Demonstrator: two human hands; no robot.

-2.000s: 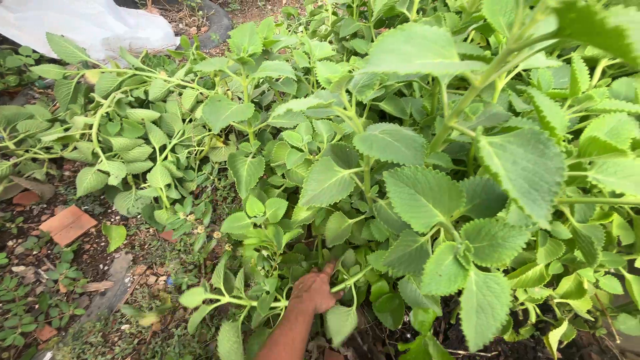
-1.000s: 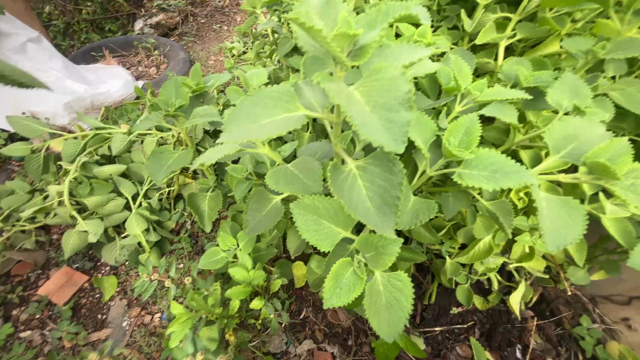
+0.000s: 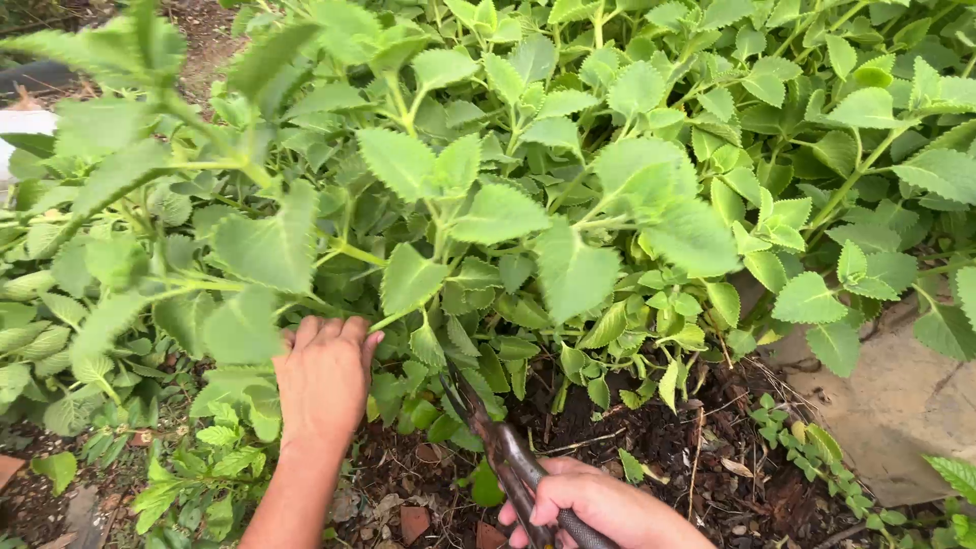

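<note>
My left hand (image 3: 324, 374) is closed around green plant stems at the lower edge of a bushy plant with serrated, fuzzy leaves (image 3: 499, 213). To its right, my right hand (image 3: 579, 499) grips the handles of dark metal pruning shears (image 3: 507, 450). The shears point up and to the left, their narrow blades parted a little, with the tips among the low leaves. Leaves cover part of my left fingers, and whether a stem lies between the blades cannot be told.
Dark soil with wood chips and twigs (image 3: 595, 435) lies under the plant. A large tan stone (image 3: 892, 404) is at the right. Broken brick pieces (image 3: 414, 524) lie at the bottom. Part of a white sheet or bag (image 3: 27, 126) and a dark tyre-like rim (image 3: 38, 76) show at the upper left.
My left hand has come back into view, now on stems; one second ago no hand was on the plant. My right hand and the shears have appeared. The view has shifted to the right.
</note>
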